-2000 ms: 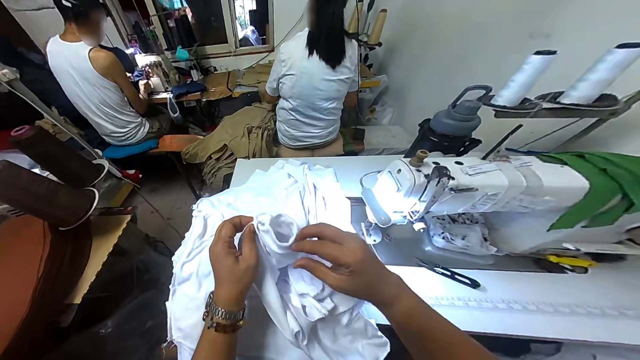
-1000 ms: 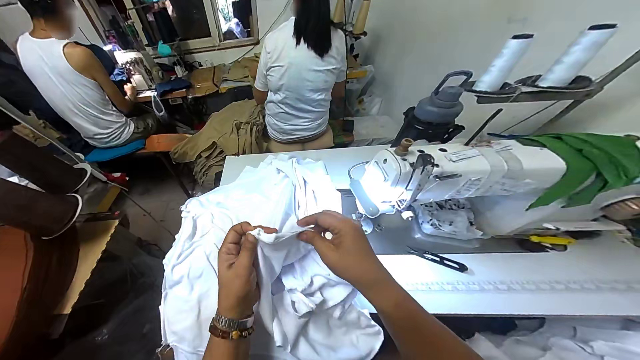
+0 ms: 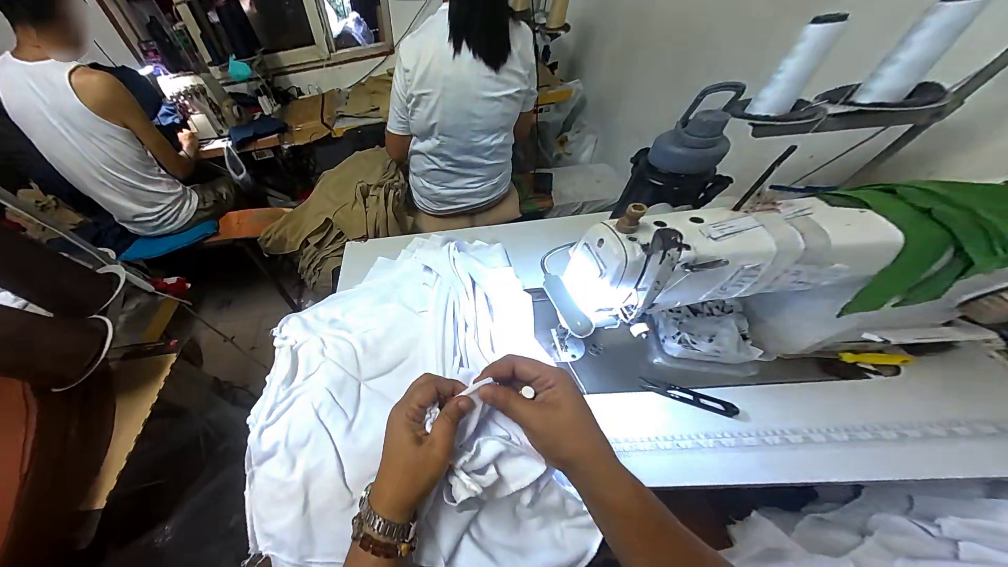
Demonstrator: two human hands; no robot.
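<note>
Both hands pinch one edge of a white fabric piece (image 3: 496,465) over a heap of white cloth (image 3: 339,402). My left hand (image 3: 425,441), with a metal watch and a brown bracelet at its wrist, grips the edge between thumb and index finger. Close beside it, on the right, my right hand (image 3: 543,409) holds the same edge; a small white round thing shows by its fingers. Up and to the right of the hands stands a white sewing machine (image 3: 724,252) with its lamp lit. Black thread snips (image 3: 693,398) lie on the table right of my right hand.
Green cloth strips (image 3: 921,236) hang over the machine. Behind it are a gray-lidded bottle (image 3: 689,146) and white thread cones (image 3: 799,67). A plastic container (image 3: 705,335) sits under the machine arm, a yellow-handled tool (image 3: 874,358) to its right. Two people sit beyond the table; brown cones stand left.
Two seconds ago the hands held a rounded, open loop of the white fabric; now they pinch a narrow folded edge close together. The view has shifted somewhat.
</note>
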